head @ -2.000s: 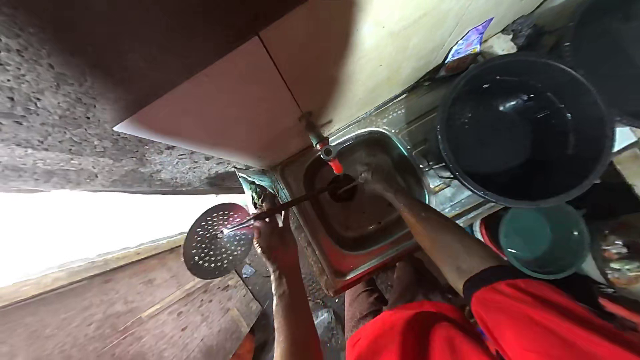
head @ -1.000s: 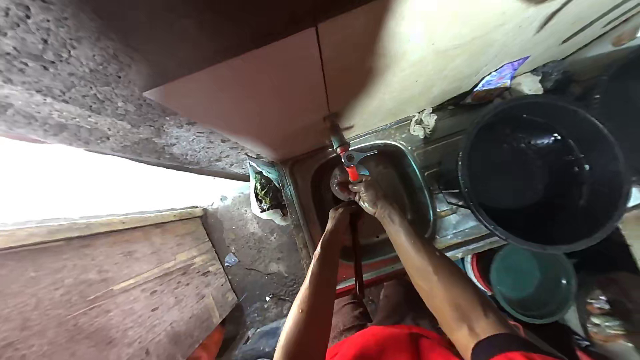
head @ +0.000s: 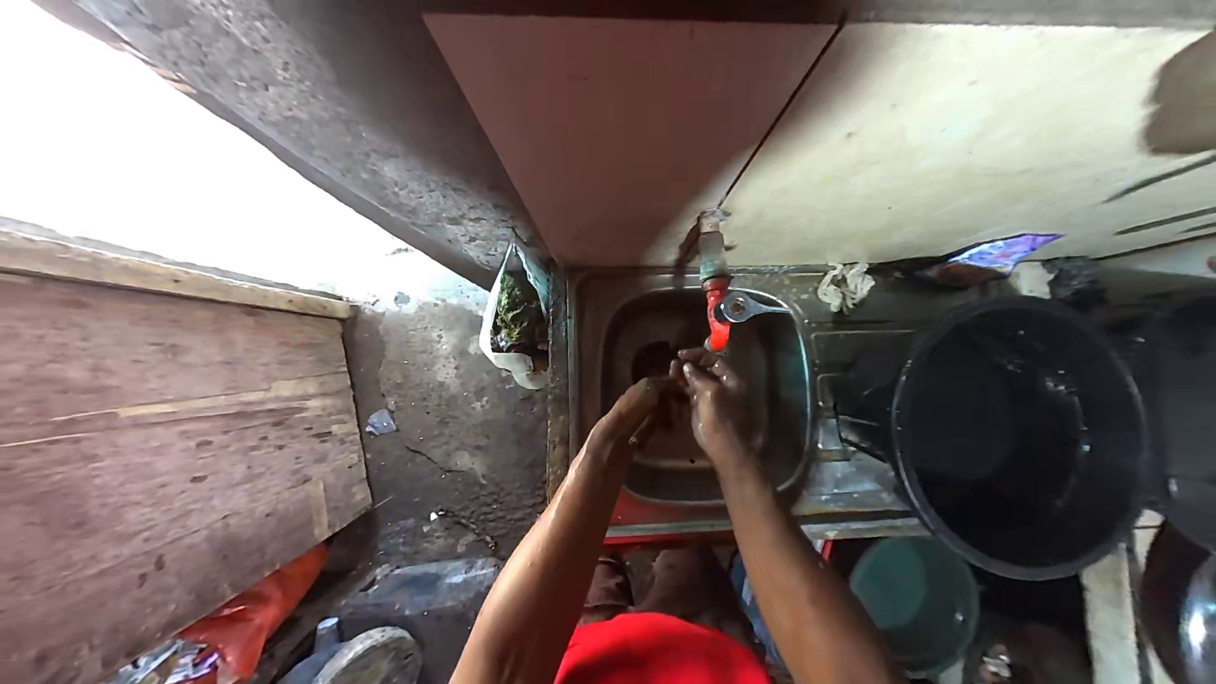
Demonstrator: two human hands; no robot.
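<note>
My left hand (head: 646, 404) and my right hand (head: 712, 389) are close together over the metal sink basin (head: 793, 380), just below the outlet of a red tap (head: 718, 323). The tap has a metal lever handle (head: 755, 306) pointing right. The fingers of both hands are partly curled and wet; whether they touch or hold something small cannot be told. A dark round shape (head: 654, 359) lies in the basin behind my left hand, partly hidden.
A large black plastic basin (head: 1016, 560) stands right of the sink, with a green plastic basin (head: 912, 598) lower down. A white bag of green leaves (head: 518, 313) is left of the sink. A wooden board (head: 171, 437) lies far left. A crumpled cloth (head: 845, 285) sits behind the sink.
Two seconds ago my left hand held a long-handled perforated skimmer left of the sink; one second ago its handle stood across the sink's front edge. Now it is not plainly visible. Both hands remain near the tap.
</note>
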